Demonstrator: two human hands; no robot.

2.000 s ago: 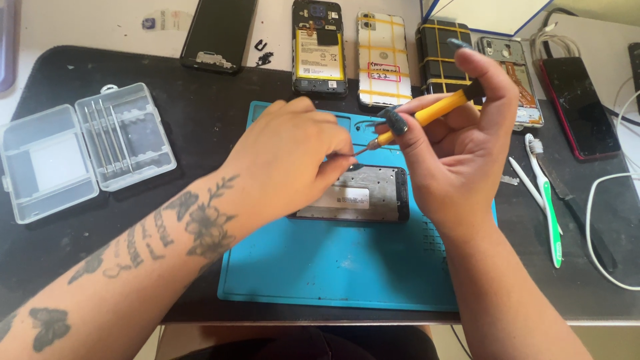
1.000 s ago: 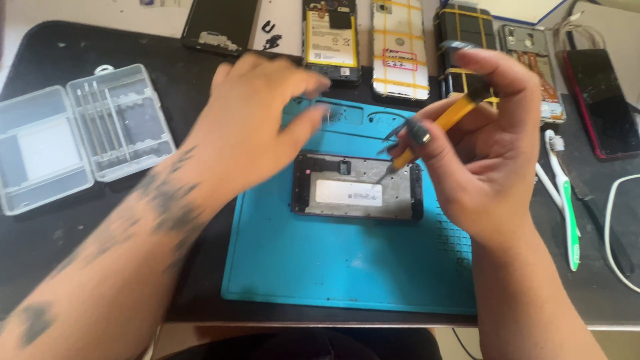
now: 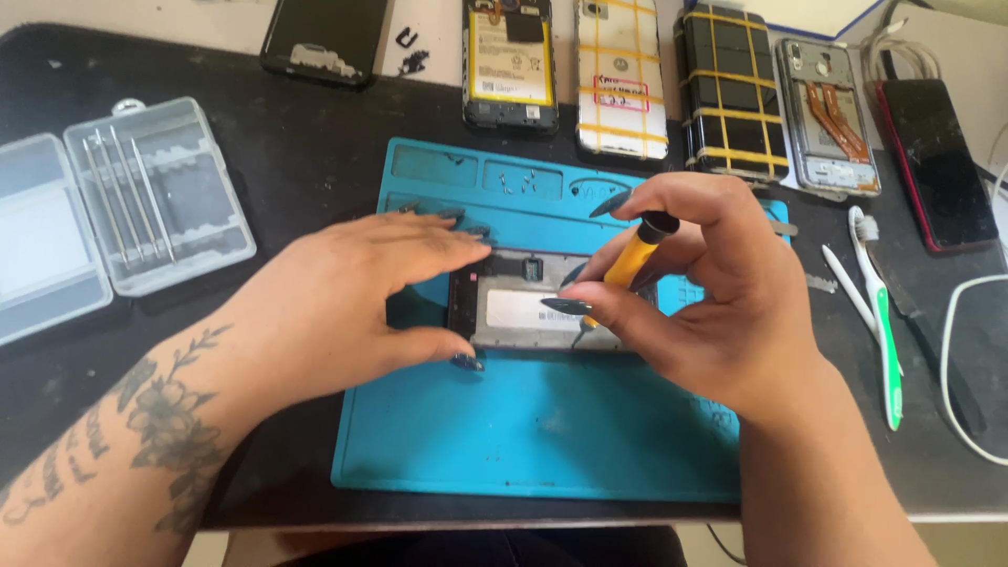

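An opened phone's metal mid-frame (image 3: 512, 276) lies crosswise on a blue silicone repair mat (image 3: 472, 441). My right hand (image 3: 693, 315) grips a yellow screwdriver with a black cap (image 3: 630, 260); its tip is down at the frame's near edge, right of a white label. My left hand (image 3: 370, 299) lies over the frame's left end, fingers at the far side and thumb at the near corner, holding the frame between them. Small screws (image 3: 528, 183) sit in a compartment at the mat's far edge. The frame's right end is partly hidden behind my right hand.
A clear plastic case (image 3: 177, 272) with several screwdriver bits lies open at left. Along the back are a dark phone panel (image 3: 323, 39), an opened phone with battery (image 3: 510, 71), rubber-banded phones (image 3: 622, 142) and a red-edged phone (image 3: 937, 165). A toothbrush (image 3: 886, 339) and white cable (image 3: 957, 417) lie at right.
My left hand, first near the screwdriver's tip and then raised and blurred over the mat, has come down onto the frame's left end. The screwdriver tip has moved to the frame's near edge.
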